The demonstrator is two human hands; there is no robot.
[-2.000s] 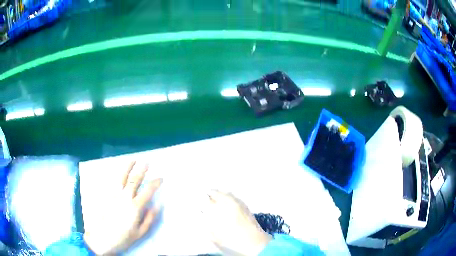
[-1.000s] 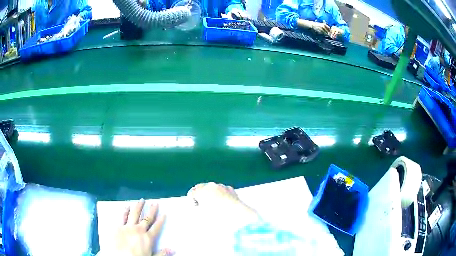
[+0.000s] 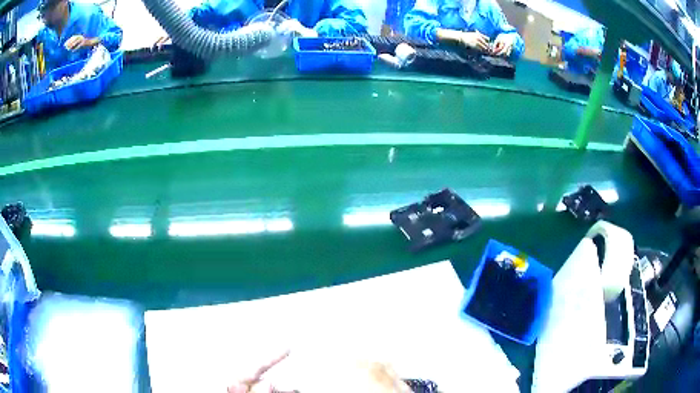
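Note:
The white sheet (image 3: 307, 307) lies in front of me. My left hand (image 3: 262, 376) is low on the sheet, mostly cut off by the bottom edge, with a finger stretched out. My right hand (image 3: 380, 378) is at the bottom edge, washed out by glare and mostly cut off; whether it holds anything does not show. A small part of the pile of black sealing rings (image 3: 422, 385) shows right beside it. The blue parts bin (image 3: 546, 295) with black rings and a yellow label stands at the sheet's right corner. A black plastic housing (image 3: 436, 220) lies on the green belt.
The white tape dispenser (image 3: 572, 338) stands at right with a tape roll (image 3: 616, 261). Another housing (image 3: 587, 203) is on the belt at right, and a dark one (image 3: 15, 217) at far left. Shiny bags (image 3: 84, 345) lie at left. Coworkers in blue, blue trays and a grey hose (image 3: 203, 38) are across the belt.
My right hand has moved from the sheet's far edge back down to the bottom edge beside the ring pile. My left hand is lower and more cut off. The view has shifted slightly.

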